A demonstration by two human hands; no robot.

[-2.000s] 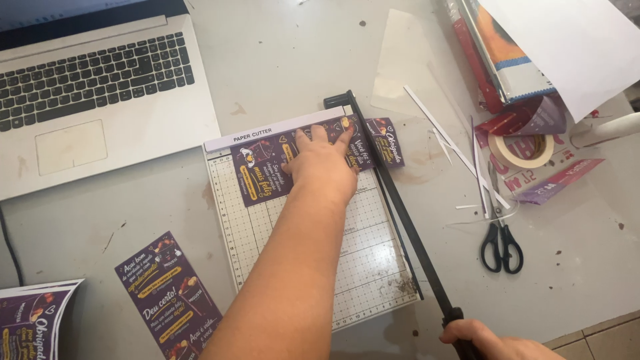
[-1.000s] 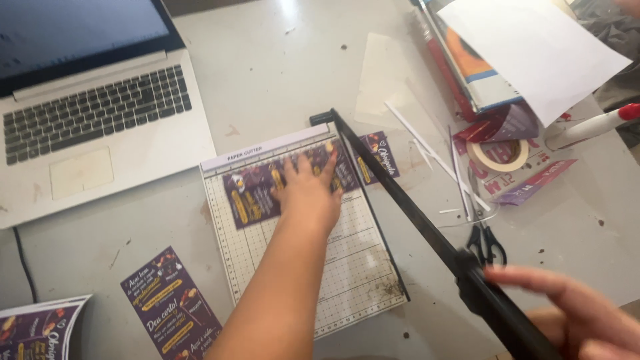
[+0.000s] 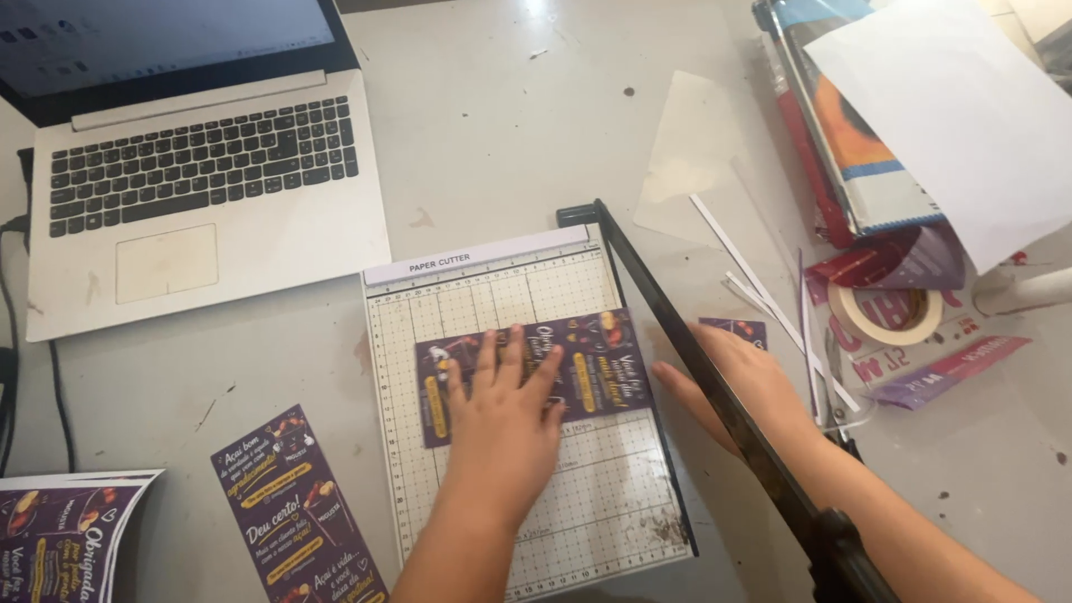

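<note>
My left hand (image 3: 507,419) lies with fingers spread on a purple printed card strip (image 3: 599,368) on the gridded bed of the paper cutter (image 3: 603,486). The strip's right end reaches the bed's cutting edge. The cutter's black blade arm (image 3: 708,368) is raised, slanting down to its handle (image 3: 837,536). My right hand (image 3: 745,385) is off the handle, reaching under the arm beside the bed, thumb apart from the fingers. Its fingers are partly hidden by the arm and are next to a small purple cut piece (image 3: 737,331) on the table.
An open laptop (image 3: 201,184) stands at upper left. Another printed strip (image 3: 297,511) and a stack of printed sheets (image 3: 67,536) lie at lower left. On the right are white paper offcuts (image 3: 737,251), a masking tape roll (image 3: 846,318), dark-handled scissors (image 3: 846,440), and packets under white paper (image 3: 946,117).
My right hand has left the blade handle and moved beneath the raised arm, beside the cut piece. The strip under my left hand has moved down the bed, away from its top edge.
</note>
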